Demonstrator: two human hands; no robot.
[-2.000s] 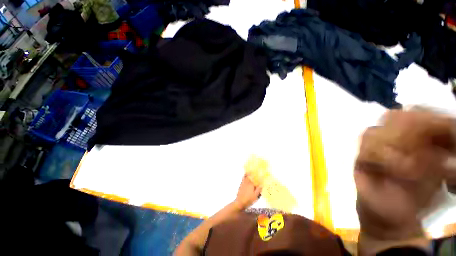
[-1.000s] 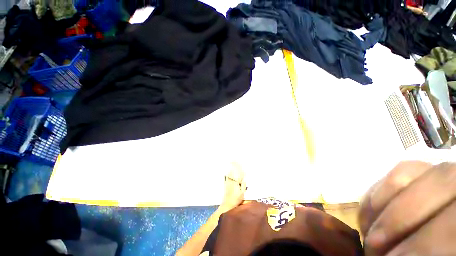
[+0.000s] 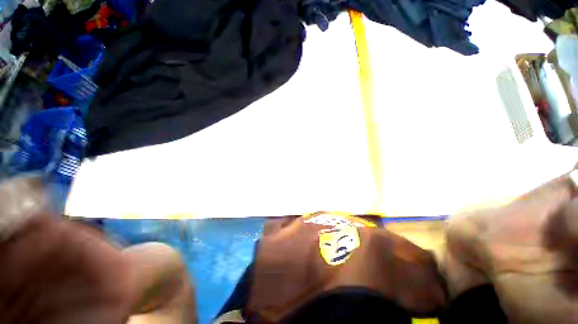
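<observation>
My left hand [image 3: 82, 259] is large and blurred at the lower left, cut off by the edge; its fingers and any hold are not clear. My right hand [image 3: 526, 240] is large and blurred at the lower right, also cut off; whether it holds anything cannot be told. The worktable [image 3: 253, 171] has a white top and a yellow tape line. A black garment [image 3: 196, 76] lies spread on its left part, touched by neither hand.
A white basket [image 3: 514, 104] with cards and dark flat items stands at the table's right. Dark blue-grey garments [image 3: 421, 22] lie at the back. Blue crates [image 3: 47, 142] stand on the floor at left. The wearer's brown clothing [image 3: 291, 272] shows below.
My left hand has left the table's front edge and is now large at the lower left. My right hand remains at the lower right. The view has shifted, so the table appears higher.
</observation>
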